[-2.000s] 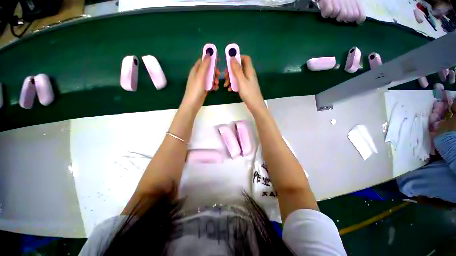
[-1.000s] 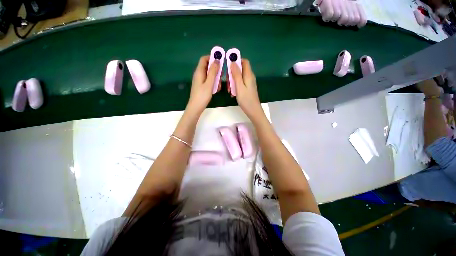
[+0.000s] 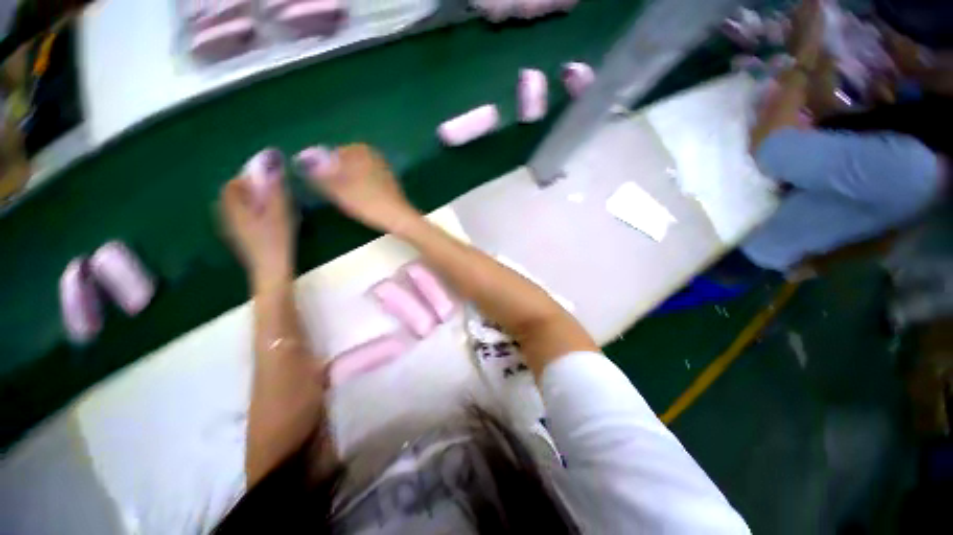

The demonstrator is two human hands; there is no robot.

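Observation:
My left hand [image 3: 258,214] is closed on a pink device [image 3: 262,167] over the green conveyor belt [image 3: 376,115]; its dark-spotted end shows above the fingers. My right hand [image 3: 358,186] is closed on another pink device [image 3: 317,160], whose end sticks out to the left, towards the first one. The two devices are apart. Both hands are blurred. Three set-aside units [image 3: 405,305] lie on the white worktop near my body, two side by side and one crosswise.
Two pink units [image 3: 122,277] lie on the belt at left, three [image 3: 469,124] at right. A grey post [image 3: 627,84] crosses at right. Beyond the belt is a clear tray [image 3: 361,31] with pink units. A white pad [image 3: 641,211] and a co-worker's blue sleeve [image 3: 846,167] are right.
The view has turned and shifted, so the belt now slants. My hands have moved apart and appear further left, each still with its device. The tray has come into view.

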